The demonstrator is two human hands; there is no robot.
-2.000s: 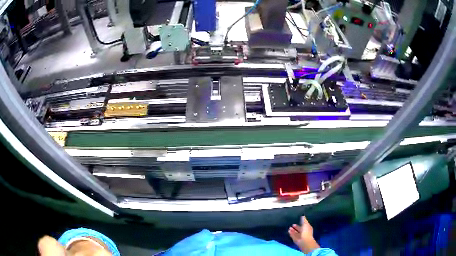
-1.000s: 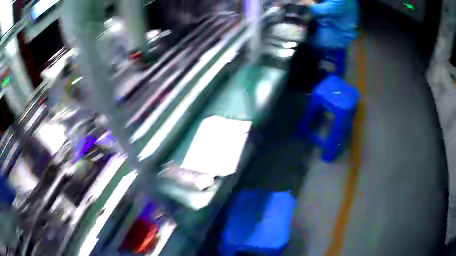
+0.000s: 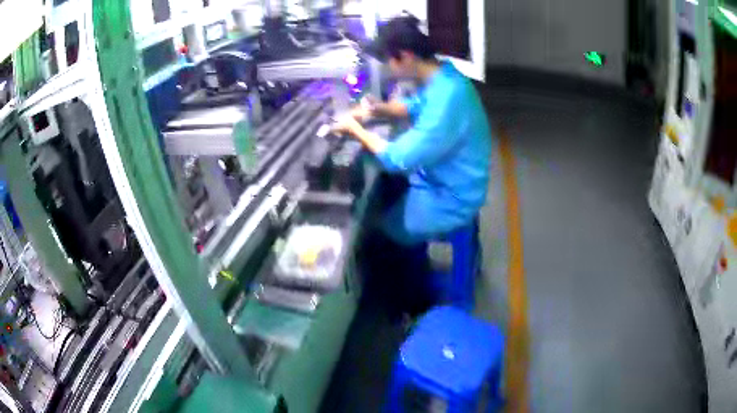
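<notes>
Neither of my hands is in the picture. Nearest in front of me are the green bench (image 3: 311,359) and a blue stool (image 3: 449,355) on the floor at the lower right. A shallow dark parts tray (image 3: 345,270) lies on the bench. It holds a loose pale, silvery layer, probably small nuts (image 3: 311,242), with a yellow label (image 3: 308,258) among them. The single pieces are too blurred to make out.
A person in blue (image 3: 444,137) sits on another blue stool beyond the tray, hands raised over the bench. Conveyor rails (image 3: 121,347) run along the left behind a green-and-white post (image 3: 149,185). An orange floor line (image 3: 515,266) runs along the aisle.
The view has swung right and along the line. The paper sheet and red bin have left the picture, as have my hands, seen two seconds ago. The tray and the seated person now show clearly.
</notes>
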